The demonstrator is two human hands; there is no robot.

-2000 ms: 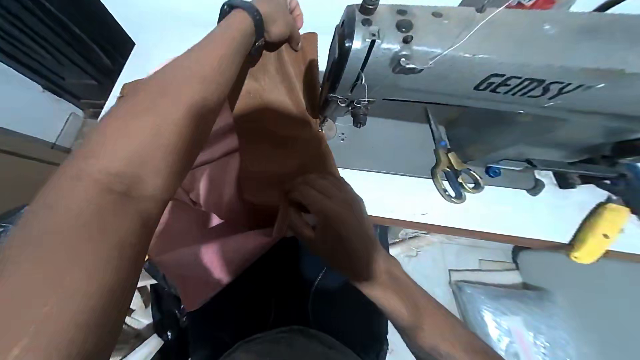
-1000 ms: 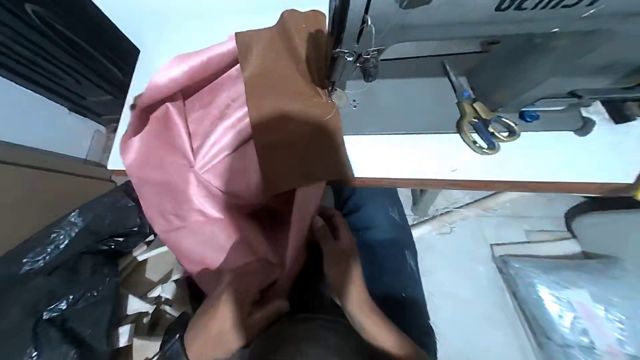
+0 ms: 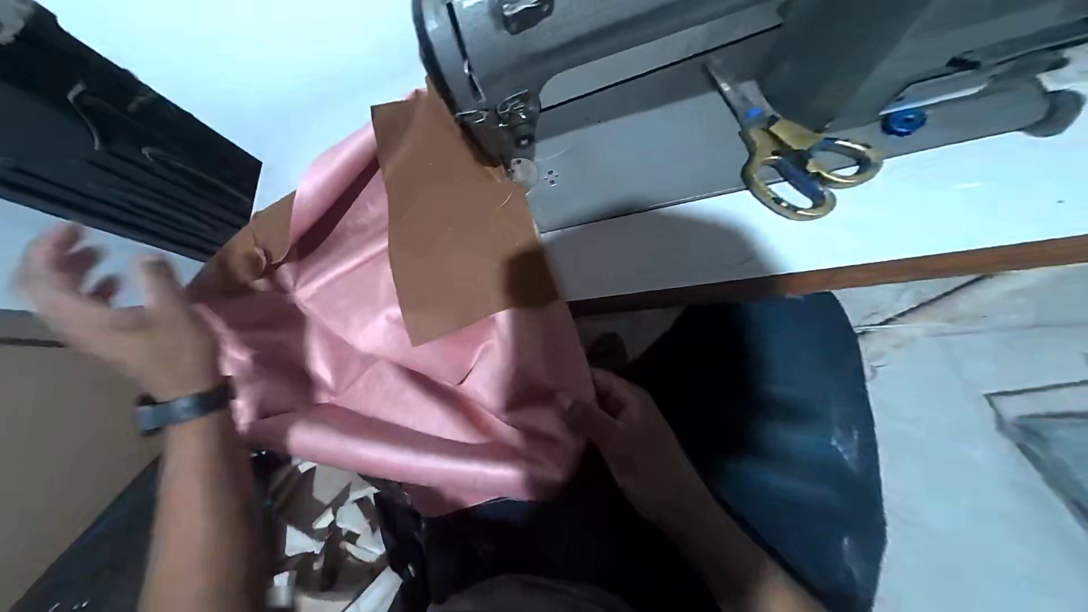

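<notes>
Pink satiny fabric (image 3: 374, 365) with a brown piece (image 3: 459, 229) on it hangs over the table edge and my lap. The brown piece's upper end lies under the needle area of a sewing machine (image 3: 518, 119). My left hand (image 3: 127, 314), with a dark wristband, is raised at the fabric's left side, fingers spread, holding nothing. My right hand (image 3: 633, 442) pinches the pink fabric's right edge between thumb and fingers. Gold-handled scissors (image 3: 799, 166) lie on the machine bed, right of the needle, their handles over the white tabletop.
The white table's brown front edge (image 3: 816, 280) runs across the right side. A black slatted object (image 3: 110, 144) stands at the upper left. Cut scraps (image 3: 340, 518) lie below on the left. A blue knob (image 3: 903, 121) sits beside the machine's lever.
My left hand has come up from the fabric's lower part to its left side and has let go. The right hand now pinches the right edge. The view has shifted closer to the machine.
</notes>
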